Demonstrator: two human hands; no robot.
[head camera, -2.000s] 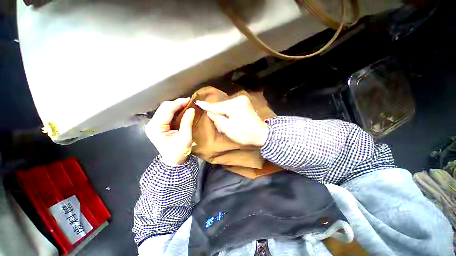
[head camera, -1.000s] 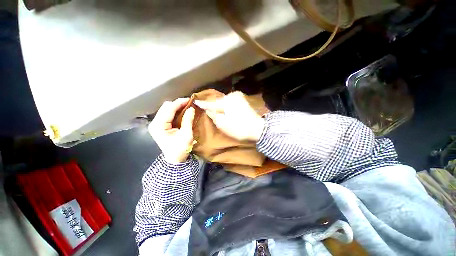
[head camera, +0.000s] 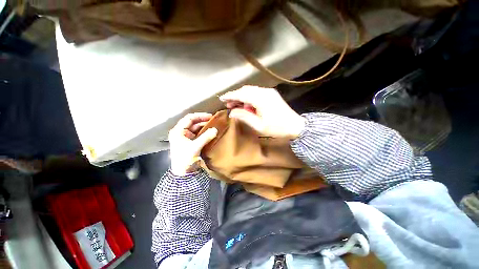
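Note:
The tan-brown bag body (head camera: 257, 163) lies bunched on the dark apron over my lap. An orange-brown leather trim band (head camera: 218, 126) runs along its upper left edge. My left hand (head camera: 190, 141) pinches the trim between thumb and fingers. My right hand (head camera: 262, 111) is just right of the trim at the top of the cloth, fingers bent, with a small red spot between them. A very thin tip shows at its fingertips; the rest of that small tool is hidden. Whether the right hand also grips the cloth cannot be told.
A white-covered table (head camera: 126, 100) stands ahead, with a brown bag heap (head camera: 194, 18) on it. Tan straps (head camera: 307, 80) hang over its edge. A red plastic bin (head camera: 92, 213) with a white label is at lower left. A clear plastic tub (head camera: 415, 113) is at right.
The view has shifted, showing more of the table's brown heap. My right hand has lifted and opened a little from the trim. My left hand still pinches the trim, which now shows flatter and wider.

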